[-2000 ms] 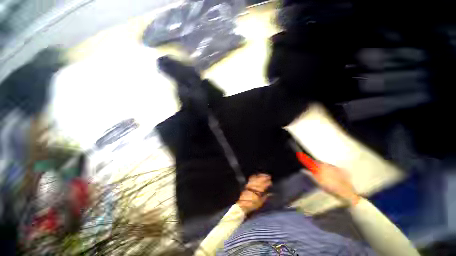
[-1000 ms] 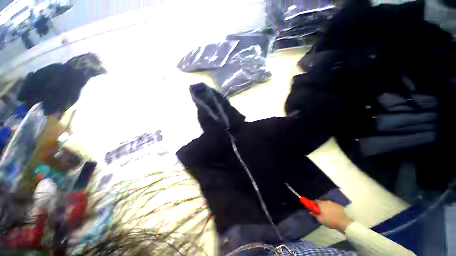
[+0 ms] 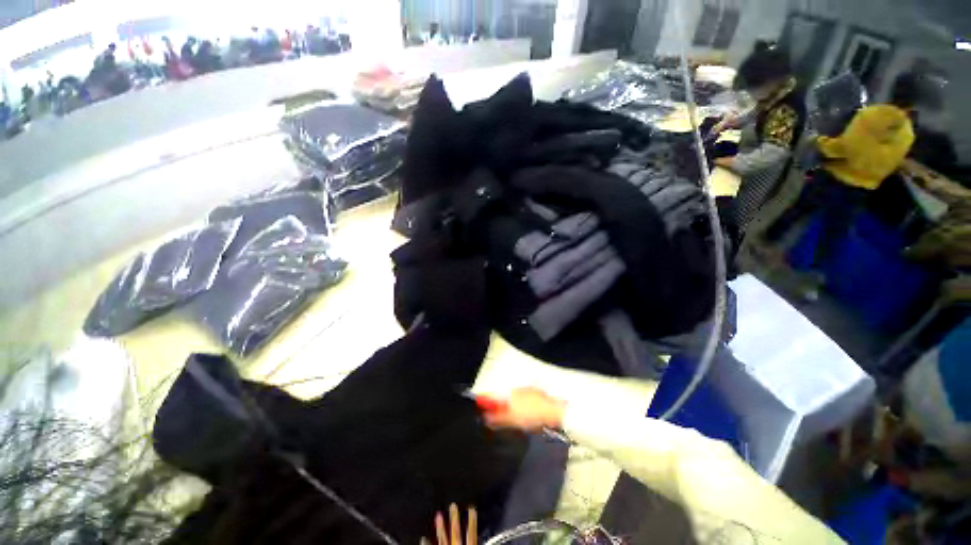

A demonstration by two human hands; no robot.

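A black hooded zip jacket [image 3: 394, 426] lies on the pale table, its hood [image 3: 208, 420] at the left and a pale zipper line running down its front. My right hand [image 3: 529, 409] holds an orange-red handled tool [image 3: 490, 406] at the jacket's right edge; the tool's tip is small and blurred. My left hand [image 3: 456, 526] shows only as fingers at the bottom edge, spread over the jacket; the rest is cut off.
A large heap of black and grey jackets [image 3: 570, 261] stands beyond. Polybagged garments [image 3: 272, 282] lie at the left. A pale hose [image 3: 719, 266] hangs over a white box-like surface [image 3: 793, 362] and blue bins. People stand at the upper right [image 3: 769, 138].
The view has swung right and up, so the heap and people now show. My right hand has moved to the jacket's right edge, still with the tool. My left fingers have come into view.
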